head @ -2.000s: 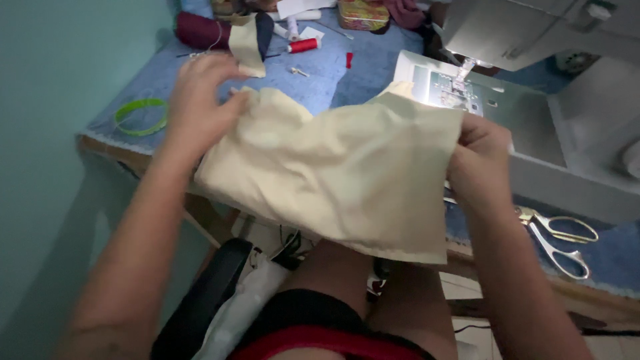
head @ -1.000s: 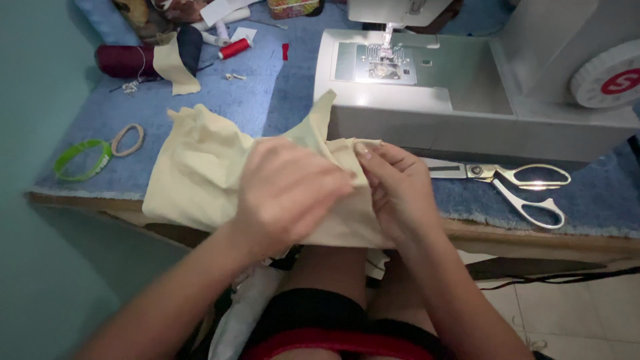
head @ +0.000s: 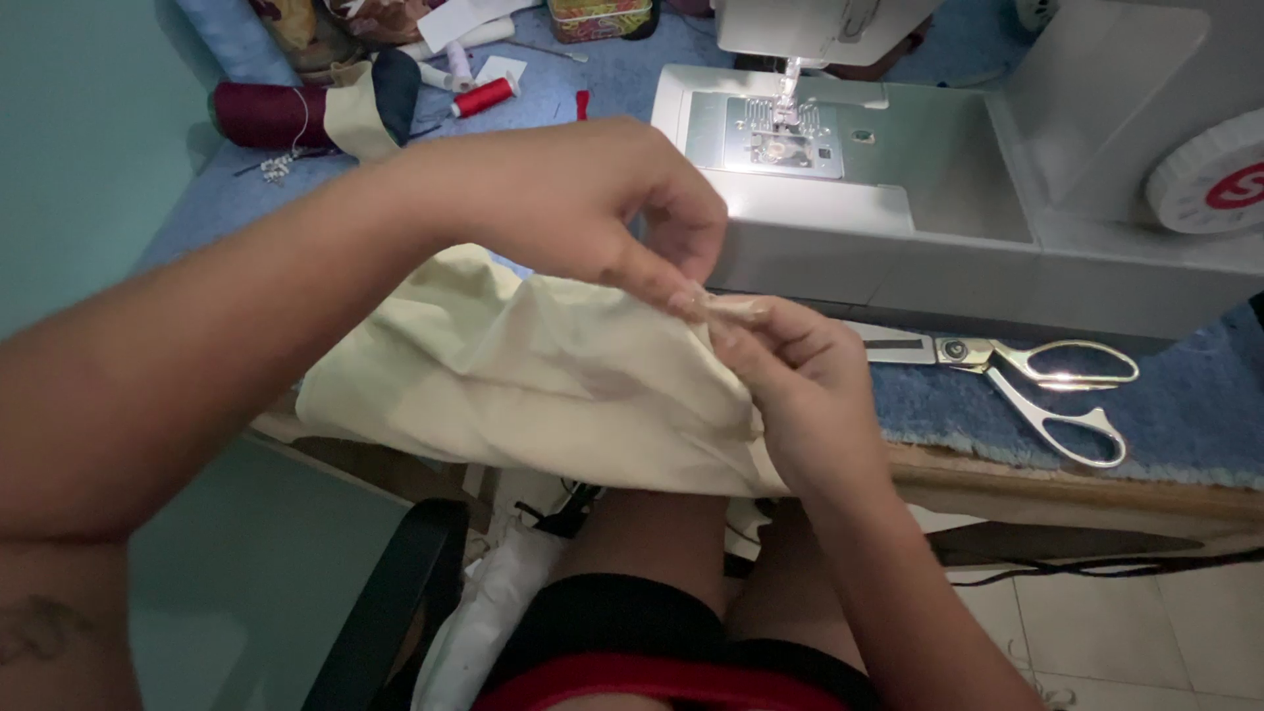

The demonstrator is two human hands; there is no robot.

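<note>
A cream fabric piece hangs in folds over the table's front edge. My left hand pinches its upper right edge between thumb and fingertips. Right beside it, my right hand grips the same edge, the fingertips of both hands nearly touching. Behind my hands stands a white sewing machine, its lit needle and presser foot over the metal plate. Gold-handled fabric scissors lie to the right of my right hand, their blade tips hidden behind it.
At the back left are a maroon thread cone, a red thread spool, a cream scrap and a patterned tin. Blue denim covers the wooden table. A black chair armrest stands below left; dark cables run under the table.
Two seconds ago my hands were far apart, with the fabric spread between them. Now both are together at its right edge. My left hand has risen from its place over the cloth one second ago.
</note>
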